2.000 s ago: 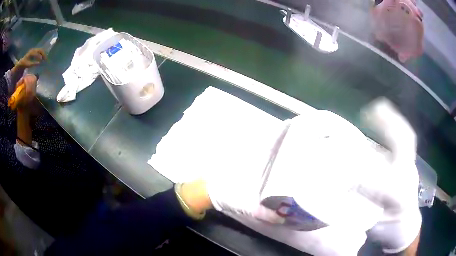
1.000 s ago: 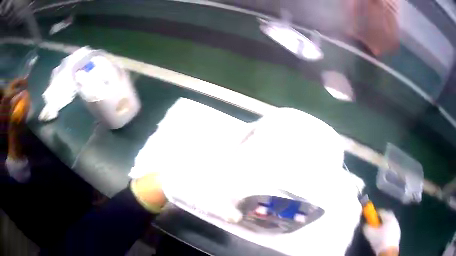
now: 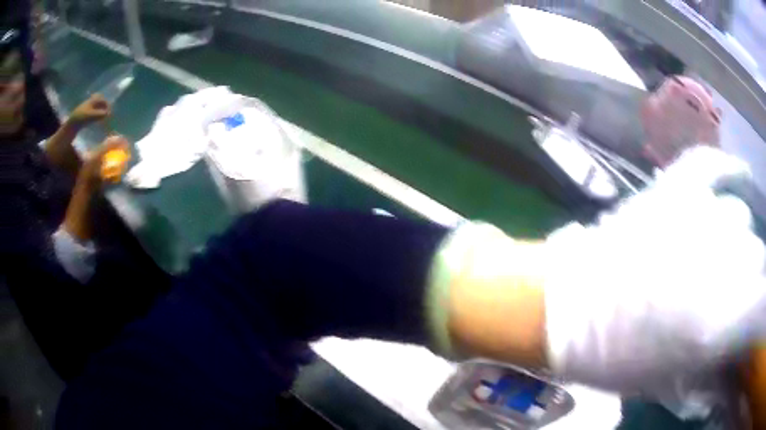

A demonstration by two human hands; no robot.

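Observation:
My left arm reaches across the view to the right. My gloved left hand [image 3: 647, 277] is large, blurred and overexposed, and its fingers cannot be made out. An orange sliver [image 3: 758, 376] shows at the right edge beside the glove; I cannot tell what it is. My right hand cannot be made out. The white appliance housing [image 3: 438, 400] lies at the lower middle, partly below my left forearm, with its opening showing a blue internal component [image 3: 522, 394]. The white sheet [image 3: 369, 359] shows under my arm, mostly hidden.
Another white housing [image 3: 294, 180] with a blue part stands at upper left beside a white rag [image 3: 172, 138]. A neighbour's hand [image 3: 102, 159] holds an orange tool. Beyond the pale rail [image 3: 378, 180], a white base plate [image 3: 575, 159] lies near a pink item [image 3: 682, 117].
My left hand has left the housing and swung to the far right, its arm now crossing the view. My right hand and the screwdriver at lower right no longer show clearly. The view has shifted.

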